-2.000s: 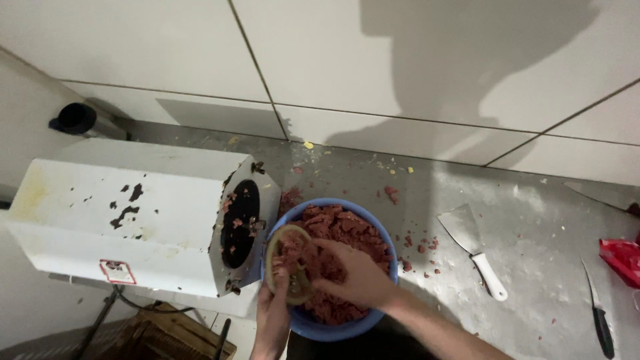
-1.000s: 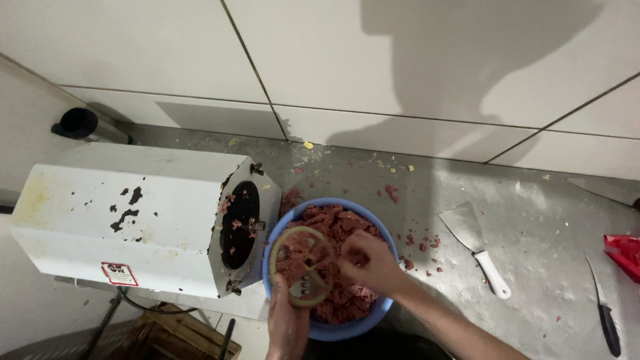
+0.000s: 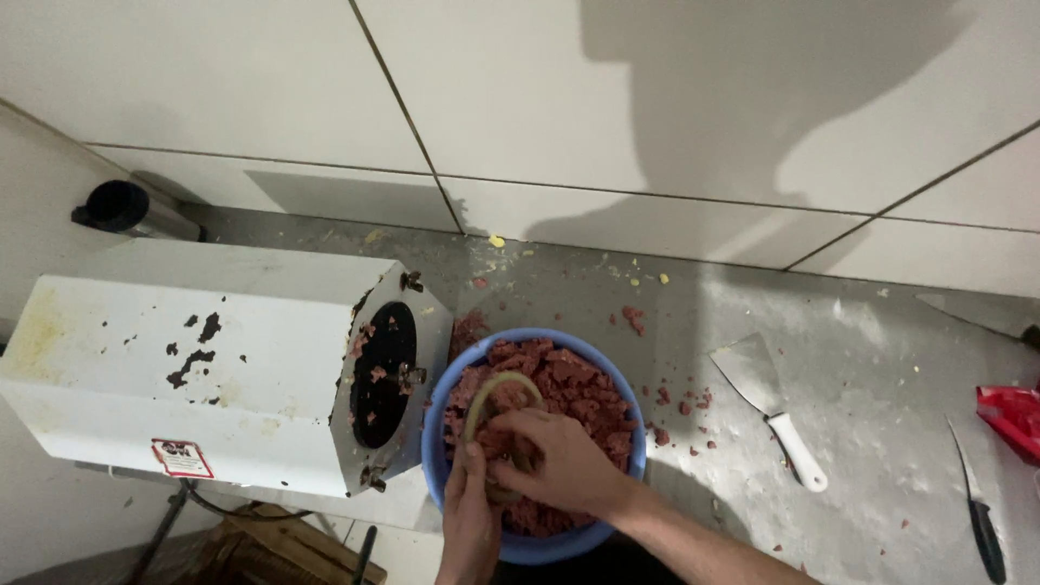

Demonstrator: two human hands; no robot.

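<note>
My left hand (image 3: 471, 516) grips the lower left rim of a yellowish ring-shaped part (image 3: 481, 398), tilted above a blue plastic bowl (image 3: 638, 455). Ground meat (image 3: 581, 386) fills much of the bowl. My right hand (image 3: 561, 463) reaches across the ring with bent fingers, touching the meat inside it. Whether those fingers pinch a piece is hidden. The ring's lower part is mostly covered by both hands.
A white machine housing (image 3: 268, 357) with chipped paint stands left of the bowl, a metal cup-like vessel (image 3: 154, 219) behind it. Rightward on the metal table (image 3: 682, 504) lie a white-handled scraper (image 3: 796, 451), a black-handled knife (image 3: 979, 520), another blade (image 3: 967, 313), red plastic (image 3: 1011, 418) and meat crumbs.
My right hand has moved left from beside the ring to over its opening. The ring has tilted more since one second ago, with my left hand still on it.
</note>
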